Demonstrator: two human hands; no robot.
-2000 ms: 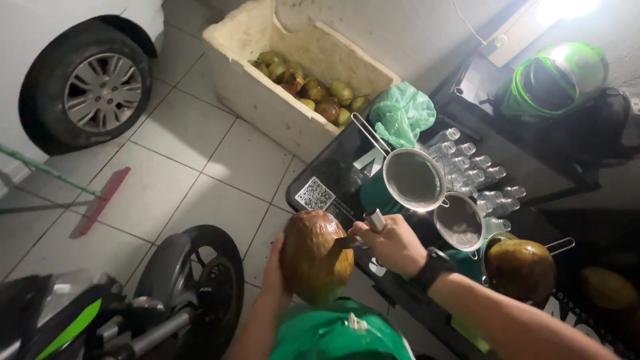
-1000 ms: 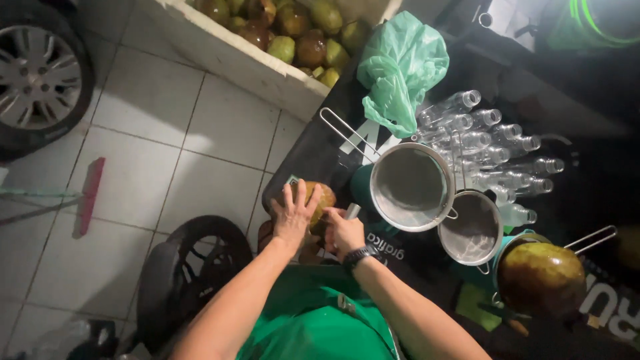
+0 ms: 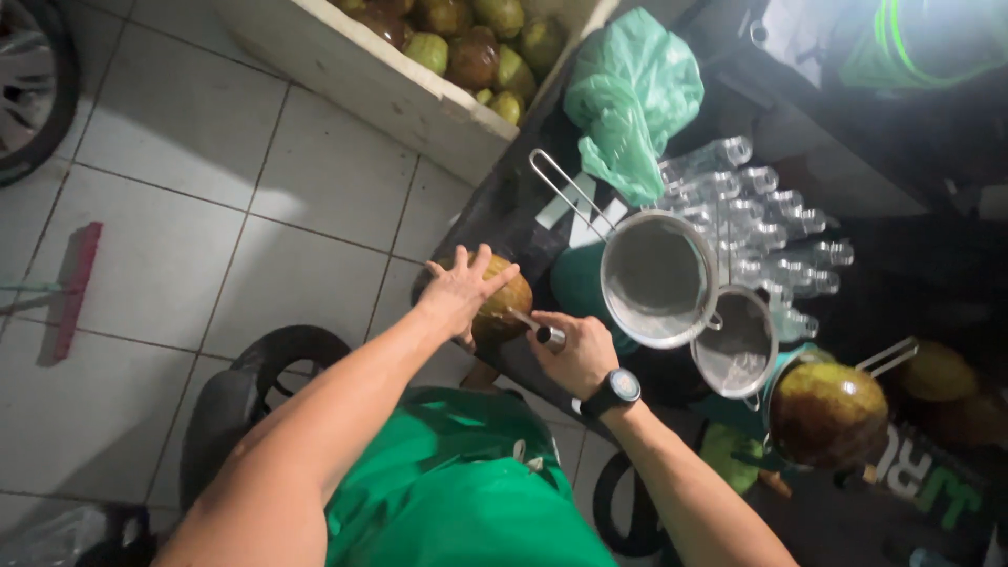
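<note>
A brown-green coconut [image 3: 510, 298] rests at the near left edge of the black table, and my left hand [image 3: 465, 293] is spread over its top left side, fingers apart. My right hand [image 3: 575, 350], with a watch on the wrist, is closed around the metal handle of a tool [image 3: 550, 338] whose thin shaft or blade meets the coconut's right side; how deep it goes cannot be seen. Two mesh strainers [image 3: 659, 279] [image 3: 735, 342] lie over teal containers just right of my right hand. Another coconut [image 3: 827, 414] sits on a teal container farther right.
Clear bottles [image 3: 780, 236] stand in a group behind the strainers, beside a green plastic bag [image 3: 635, 98]. A large whitish bin [image 3: 409, 98] of coconuts is beyond the table. On the tiled floor are a pink squeegee [image 3: 79, 291] and a black wheel [image 3: 295, 354].
The coconut, held up off the table's edge two seconds ago, now rests on the table. My left hand has moved from its side to its top. The view has shifted closer to the table.
</note>
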